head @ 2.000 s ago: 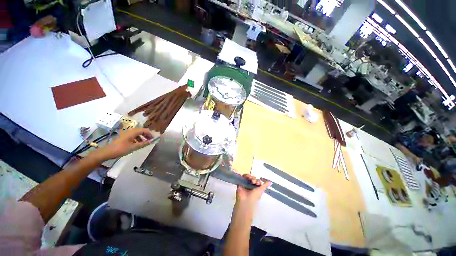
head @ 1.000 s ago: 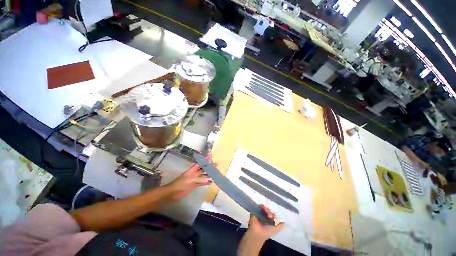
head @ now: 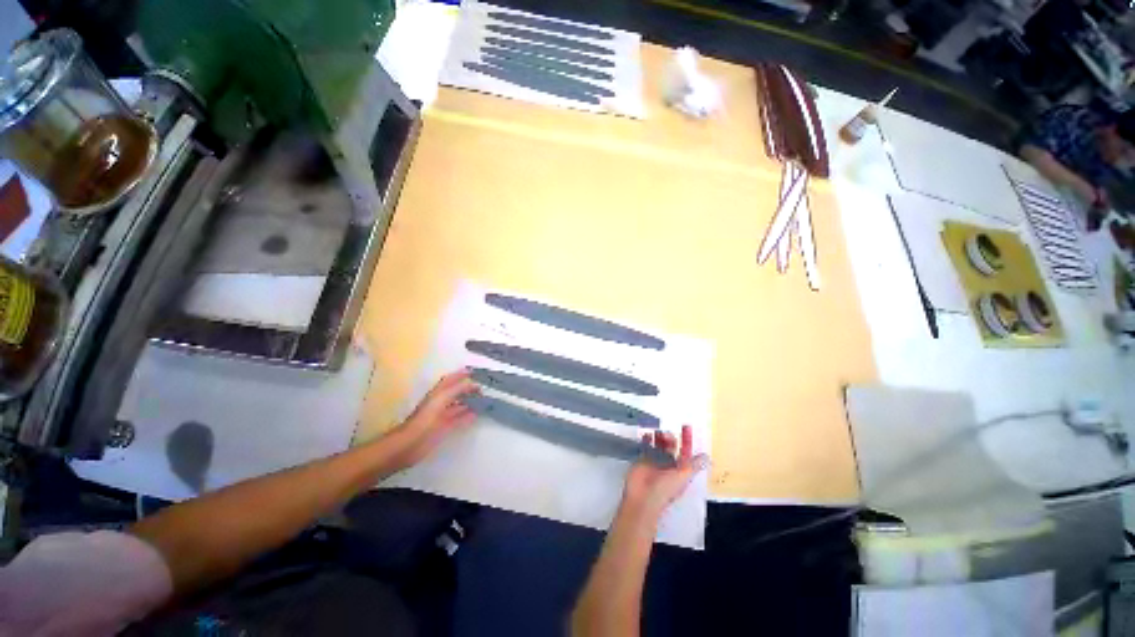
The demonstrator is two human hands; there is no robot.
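A dark grey strap piece point(head: 566, 434) spans between my hands at the near side of the white backing paper point(head: 585, 492). My left hand point(head: 442, 408) holds its left end. My right hand point(head: 665, 470) is at its right end, with some fingers raised. Three more grey strips lie roughly parallel just beyond it, the farthest one point(head: 573, 321) a little apart. Whether the near strip touches the paper along its length is hard to tell.
The green machine point(head: 268, 75) with its steel tray point(head: 255, 299) and amber glue tanks point(head: 87, 149) is at left. Another sheet of grey strips point(head: 541, 56), a crumpled white item point(head: 688, 85) and brown strips point(head: 792, 118) lie far on the tan board point(head: 560, 199). A small bottle point(head: 859, 122) stands beyond.
The view has turned right and down toward the board. The strip, earlier lifted between my hands at a slant, is now alongside the other three over the paper.
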